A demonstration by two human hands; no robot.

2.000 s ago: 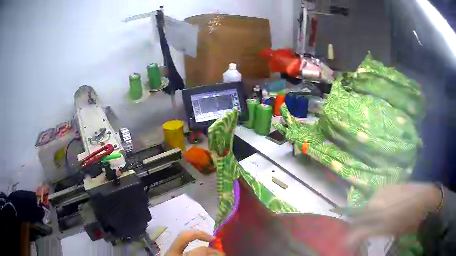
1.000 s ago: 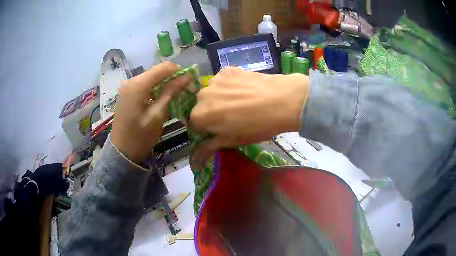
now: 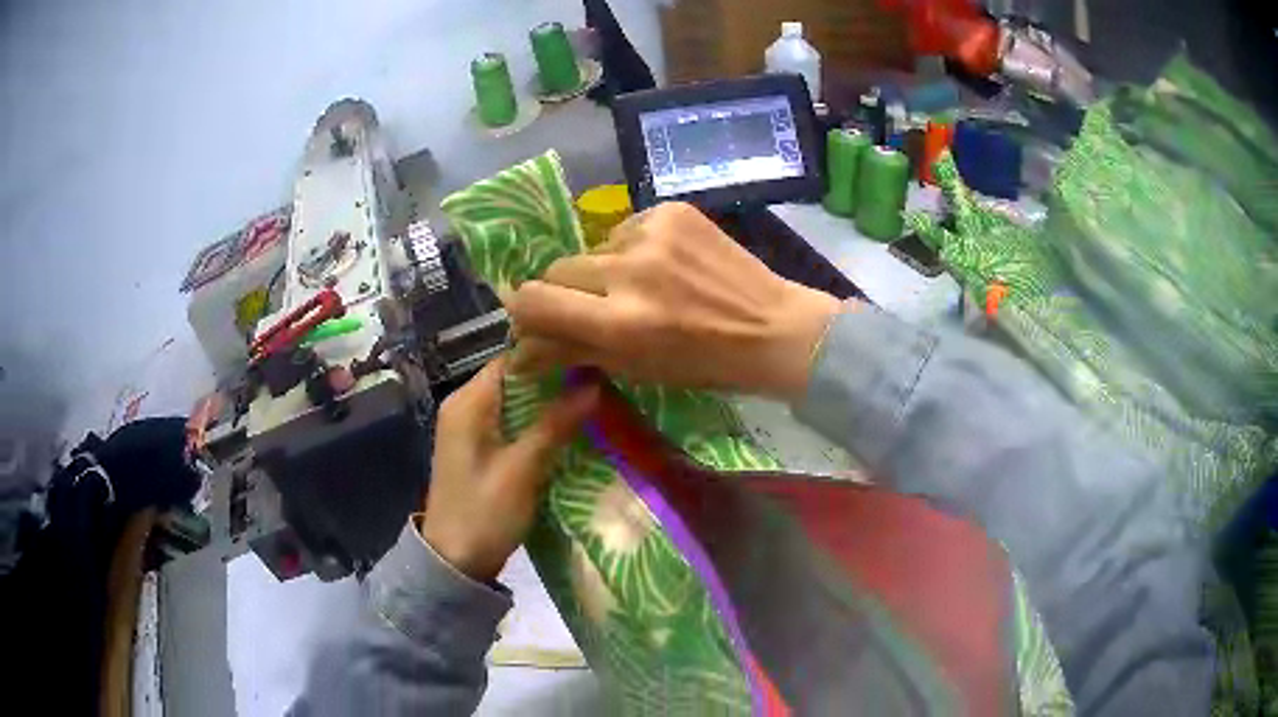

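Observation:
A green printed bag (image 3: pixel 617 560) hangs open from my hands, with its red lining (image 3: pixel 897 560) and a purple binding (image 3: pixel 670 521) along the opening edge. Its strap tab (image 3: pixel 516 217) stands up above my fingers. My right hand (image 3: pixel 673 301) grips the base of the tab from the right. My left hand (image 3: pixel 491 469) holds the bag just below it, thumb near the purple binding. The fingertips partly overlap and hide the fabric between them. The sewing machine head (image 3: pixel 330 469) is left of my left hand, not touching the bag.
Black straps (image 3: pixel 126 490) lie at the far left. A lit control panel (image 3: pixel 722 137), green thread cones (image 3: pixel 880 193) and a yellow cup (image 3: pixel 606 210) stand behind my hands. Green bags (image 3: pixel 1163 280) are heaped at right. A white sheet (image 3: pixel 280 630) covers the machine bed.
My right hand has come from the right onto the tab beside my left hand. Since one second ago, my left hand has moved lower, the tab stands more exposed, and the bag's printed outer side shows more.

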